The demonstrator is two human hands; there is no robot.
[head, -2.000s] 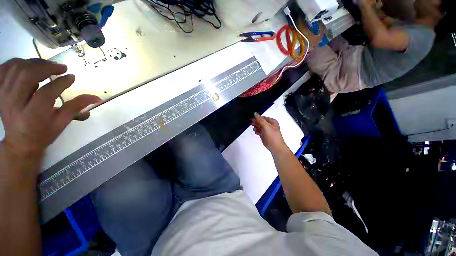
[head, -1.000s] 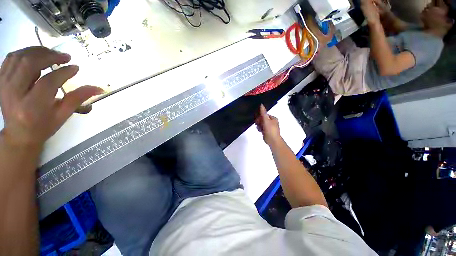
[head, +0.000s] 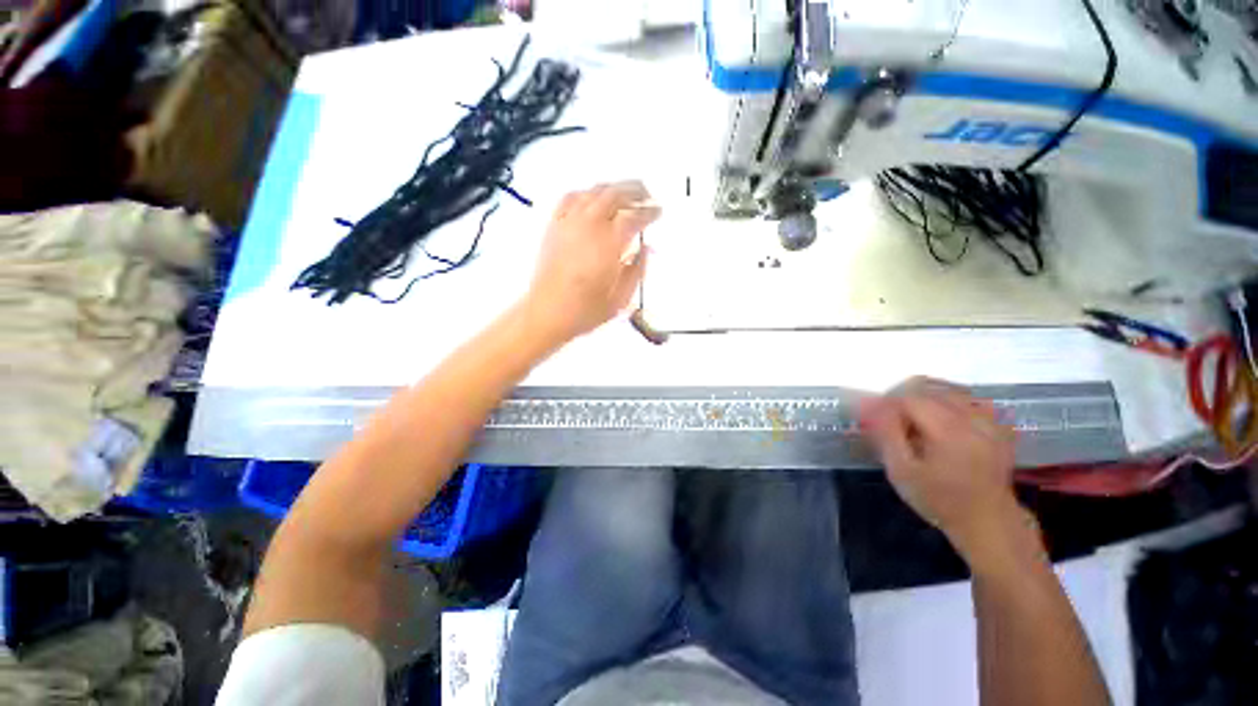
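The white sewing machine (head: 952, 111) stands at the upper right, its presser foot area (head: 738, 207) above the pale bed (head: 773, 297). My left hand (head: 593, 255) is at the bed's left edge, left of the foot, fingers bent and a little apart, with no cord visible in it. My right hand (head: 945, 448) is blurred over the right part of the ruler strip; whether it holds anything cannot be told. A long bundle of dark cords (head: 448, 186) lies on the table left of my left hand. A tangled heap of dark cords (head: 973, 207) lies under the machine arm.
The grey ruler strip (head: 621, 414) runs along the table's front edge. Dark-and-red snips (head: 1134, 331) and orange-red scissors (head: 1214, 379) lie at the right. Beige fabric (head: 97, 324) is piled beyond the table's left side. A blue crate (head: 476, 510) is below the table edge.
The view has swung left and up, bringing the machine head and long cord bundle into view. My right hand has moved from beside my lap up over the ruler strip.
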